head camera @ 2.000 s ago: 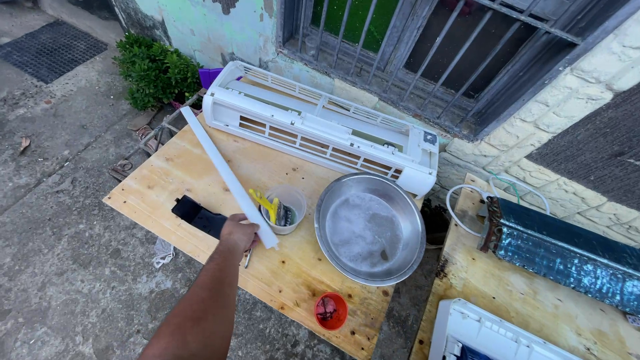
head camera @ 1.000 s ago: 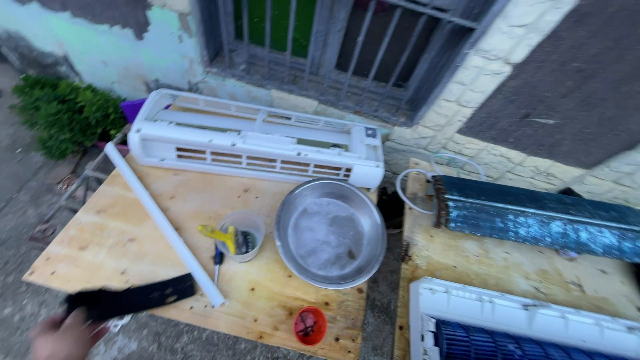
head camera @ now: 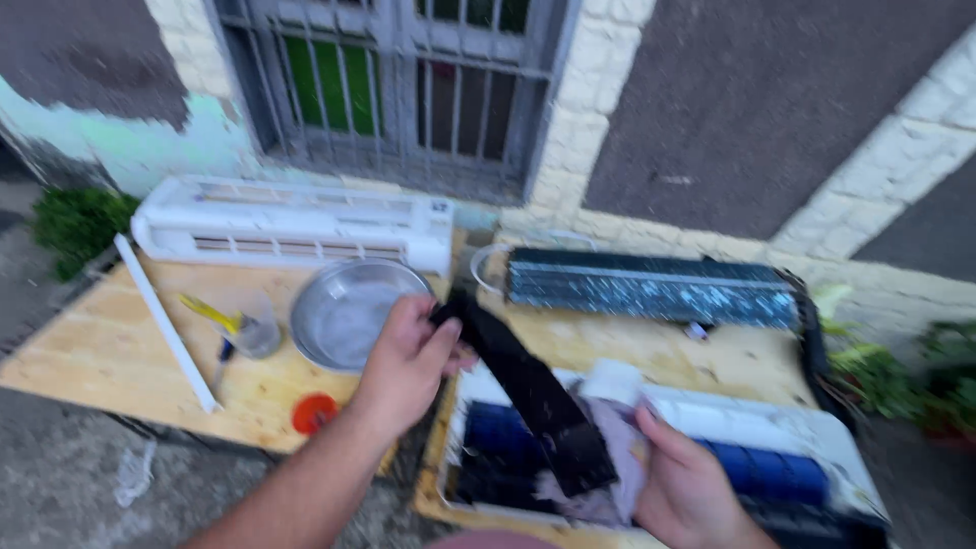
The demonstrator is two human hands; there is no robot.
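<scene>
My left hand [head camera: 415,354] grips the upper end of a long black plastic part [head camera: 526,385], which slants down to the right. In my right hand [head camera: 682,473] is a greyish-purple cloth [head camera: 629,457], close beside the lower end of the black part; whether they touch is not certain. Below both hands lies a white air conditioner body [head camera: 801,427] with a blue blower wheel [head camera: 770,469]. Behind it, a finned coil [head camera: 648,290] rests on the plywood.
A metal basin [head camera: 354,316], a clear tub [head camera: 259,332] with a yellow-handled brush [head camera: 206,311], a screwdriver [head camera: 223,358], a red cup [head camera: 313,414] and a white strip [head camera: 164,324] are on the left plywood table [head camera: 69,335]. A white air conditioner casing [head camera: 297,225] lies behind them, below the barred window.
The black part has moved from the left table to above the air conditioner body. My right hand has come into view with the cloth. The view has swung right.
</scene>
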